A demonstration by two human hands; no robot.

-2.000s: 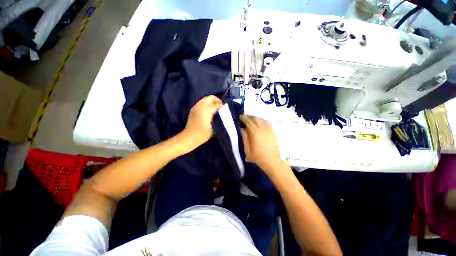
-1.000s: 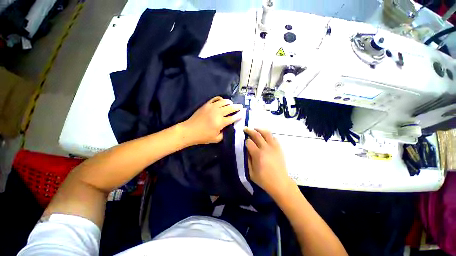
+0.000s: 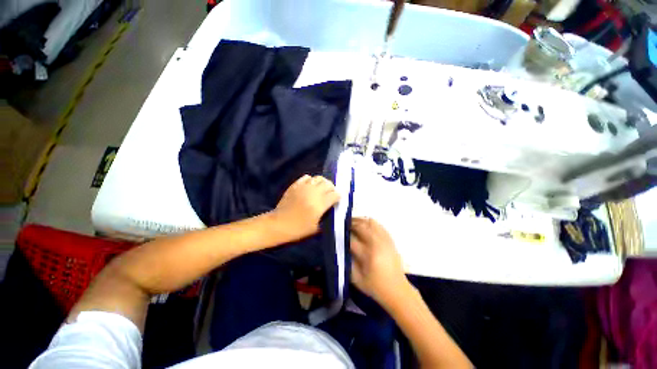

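A dark garment piece [image 3: 266,137] lies bunched on the white table left of the needle and hangs over the front edge. A narrow dark strip with a white band [image 3: 341,216] runs from the presser foot [image 3: 354,149] down towards my lap. My left hand [image 3: 308,207] grips the garment at the strip's left side, fingers curled at its edge. My right hand [image 3: 371,252] holds the strip's right edge lower down, near the table's front edge; its fingertips are partly hidden. The white sewing machine [image 3: 454,115] stands behind and to the right.
Dark-handled scissors [image 3: 398,171] and a bundle of dark strips [image 3: 457,189] lie under the machine arm. A yellow-labelled item [image 3: 528,236] and a dark tied bundle [image 3: 585,236] lie at right. A red basket [image 3: 68,259] stands at left; a pale blue trough [image 3: 324,32] is behind.
Both hands have moved down towards the table's front edge, away from the needle. The white band now lies straighter, with more of it exposed below the presser foot. The camera view has also shifted.
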